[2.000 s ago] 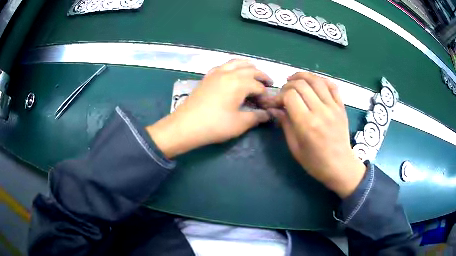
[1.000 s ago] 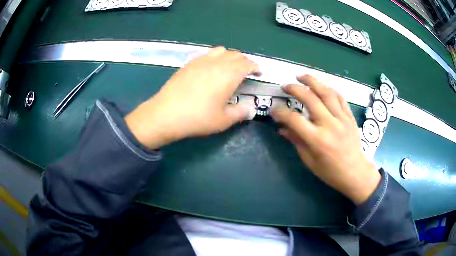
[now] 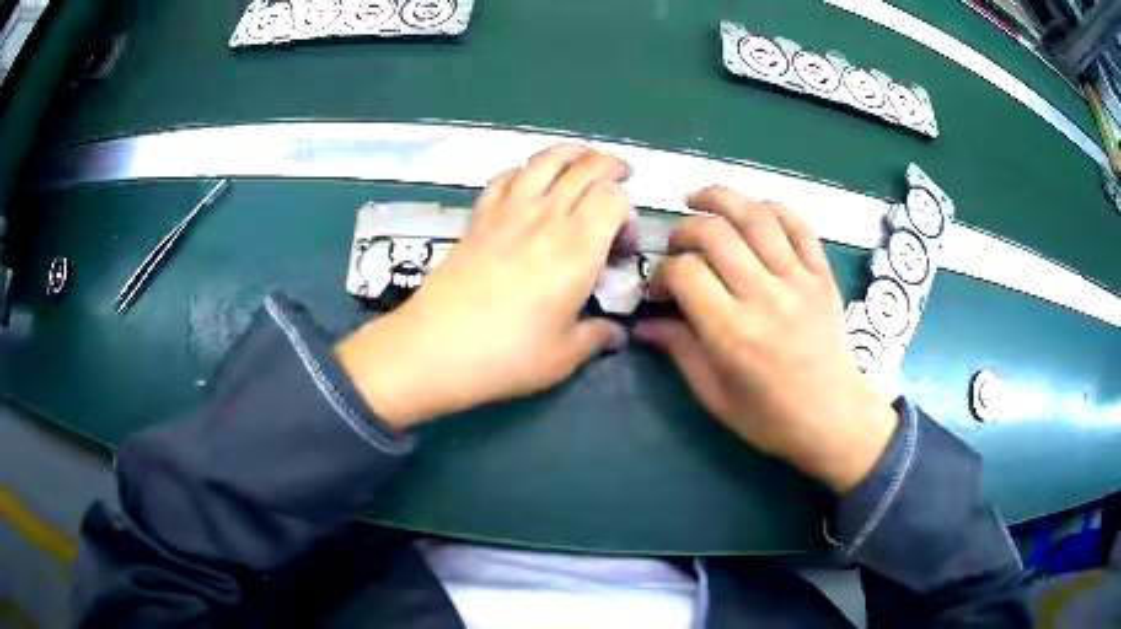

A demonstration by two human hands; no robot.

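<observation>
A grey metal housing strip (image 3: pixel 424 221) lies on the green belt in front of me, straight edge away from me, lobed side towards me. A small dark and silver ribbed insert (image 3: pixel 407 277) shows in a gap near its left end. My left hand (image 3: pixel 529 277) lies over the middle of the strip, fingers curled on it. My right hand (image 3: pixel 762 320) has its fingers on the strip's right part. Both hands' fingertips meet around a pale lobe near the middle. The fingers hide much of the strip and whatever small part may be between them.
An angled strip with circles (image 3: pixel 907 258) lies at right. Two more strips lie farther off, at upper left (image 3: pixel 357 15) and upper right (image 3: pixel 836 79). Tweezers (image 3: pixel 172 246) and a small ring (image 3: pixel 58 275) lie at left. A loose disc (image 3: pixel 986 396) lies at far right.
The far strips have shifted rightwards. The strip under my hands shows more of its left end than a second ago. My right fingers have closed in towards my left fingertips at the strip's middle.
</observation>
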